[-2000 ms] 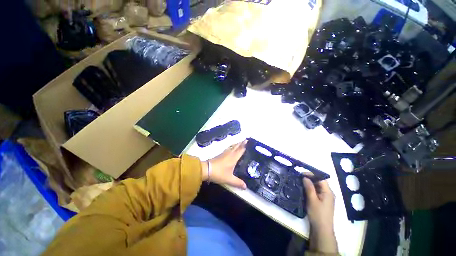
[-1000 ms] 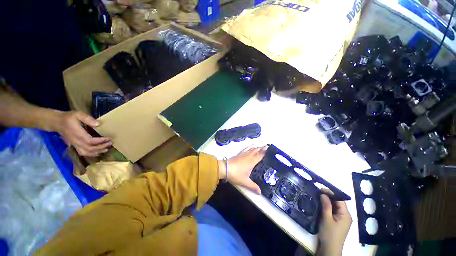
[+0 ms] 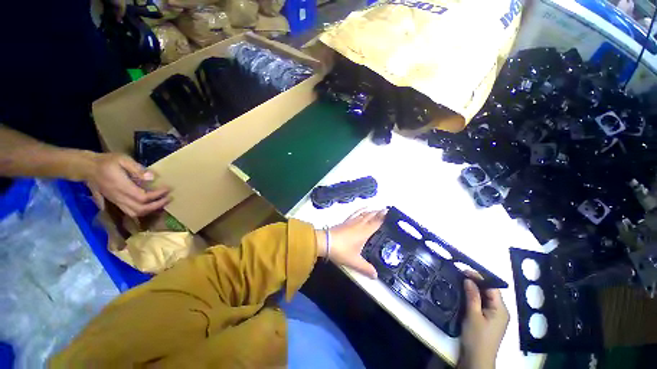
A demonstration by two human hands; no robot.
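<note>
A black three-hole panel with a ribbed housing [image 3: 414, 275] lies on the white sheet near its front edge, its row of holes along the far side. My left hand [image 3: 354, 243] grips its left end. My right hand [image 3: 484, 317] grips its right end, thumb on the top; the lower part of that hand is cut by the frame edge. A black three-lobed strip [image 3: 344, 192] lies on the sheet beyond my left hand. A second three-hole panel [image 3: 551, 303] lies at the right of the sheet.
A heap of black parts [image 3: 540, 144] lies at the back right. A yellowish sack [image 3: 425, 54] opens over them. An open carton [image 3: 209, 180] holds black panels at left; another person's hand [image 3: 126, 186] is at its side. A blue crate [image 3: 101, 252] holds clear bags.
The view has shifted left, bringing in another person at the carton. The metal screwdriver at right has moved rightward, mostly out of view. My hands stay on the panel.
</note>
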